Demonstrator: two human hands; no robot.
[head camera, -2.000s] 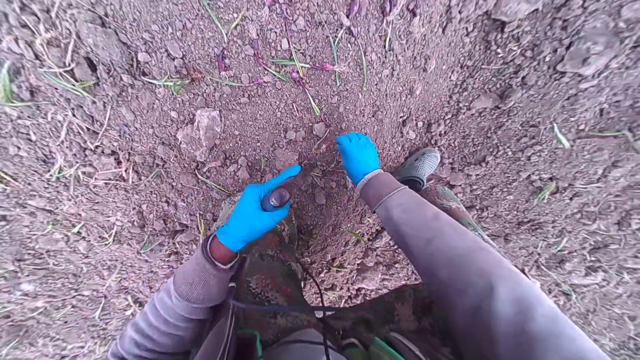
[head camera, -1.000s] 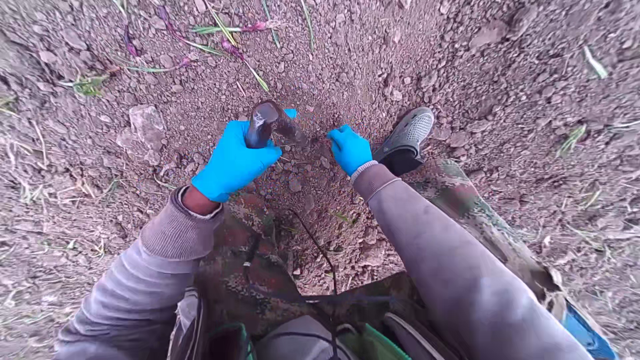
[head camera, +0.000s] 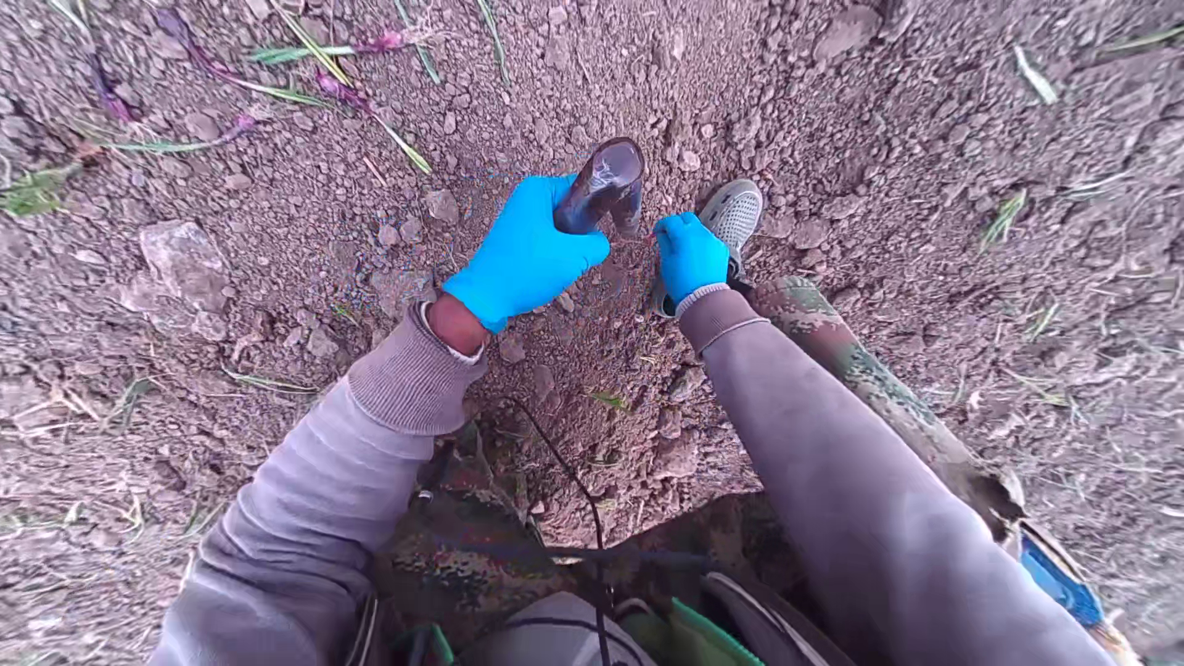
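Observation:
My left hand (head camera: 532, 250), in a blue glove, grips a dark, smooth tool handle (head camera: 601, 185) with a rounded, worn end. The tool's lower part is partly hidden behind the handle and reaches toward the soil. Just to the right, my right hand (head camera: 692, 254), also gloved in blue, has its fingers drawn together close to the ground. A thin reddish bit shows at its fingertips, too small to make out. Purple-red onion seedlings (head camera: 342, 91) with green leaves lie on the soil at the upper left.
A pale stone (head camera: 185, 259) lies in the clods on the left. My grey perforated shoe (head camera: 733, 215) stands just beyond my right hand. A dark cord (head camera: 578, 481) hangs between my camouflage-clad legs. Loose green leaves (head camera: 1004, 220) are scattered at the right.
The view has shifted, bringing more of the shoe into sight. My left hand has turned the tool so its handle end points up and away. My right hand remains low near the soil.

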